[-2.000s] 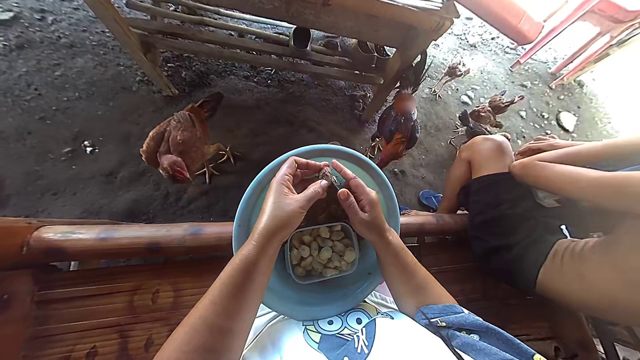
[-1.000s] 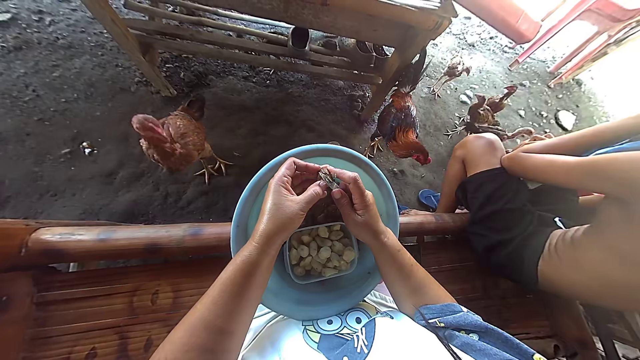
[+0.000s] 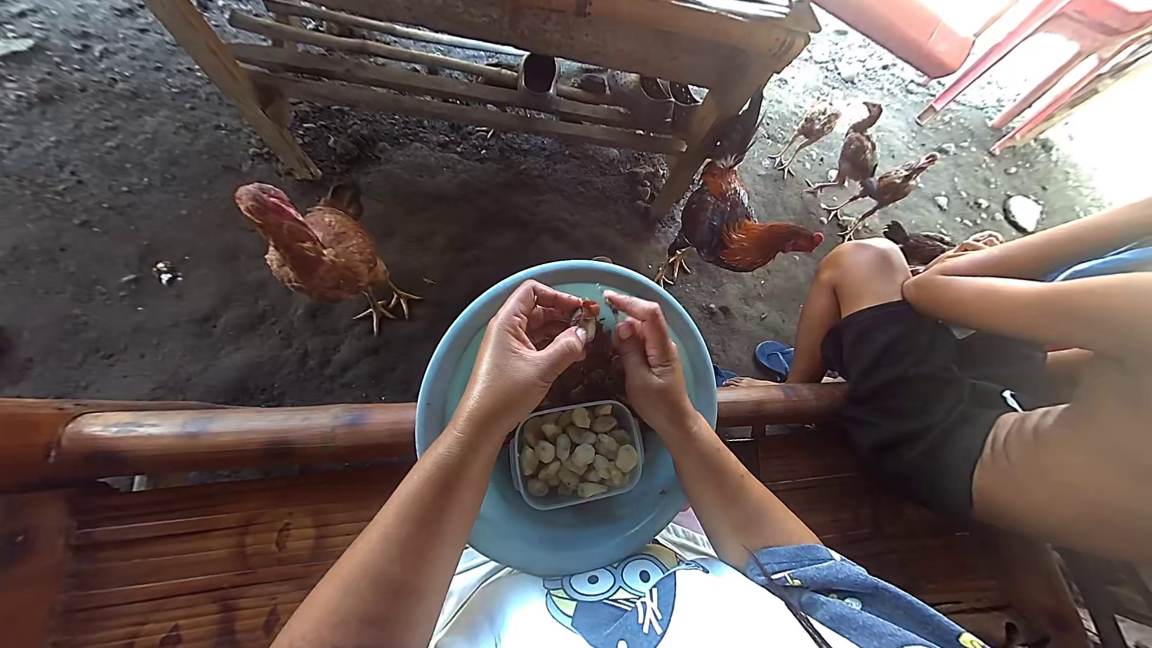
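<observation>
A round blue plastic basin rests at my lap. Inside it, a clear rectangular plastic container holds several pale, peeled seeds or nuts. Dark brown peelings lie behind the container, partly hidden by my hands. Above them, my left hand pinches a small, partly peeled seed between thumb and fingers. Beside it on the right, my right hand has its thumb and index finger close together, with a small bit that may be peel at the fingertip. The two hands are slightly apart.
A bamboo rail runs beyond the slatted bamboo seat. A person in black shorts sits close on my right. A brown hen, a rooster and several smaller chickens stand on the ground near a wooden bench.
My right hand has parted slightly from my left hand. The brown hen has raised its head, and the rooster's head now points right. More small chickens show near the person's knee.
</observation>
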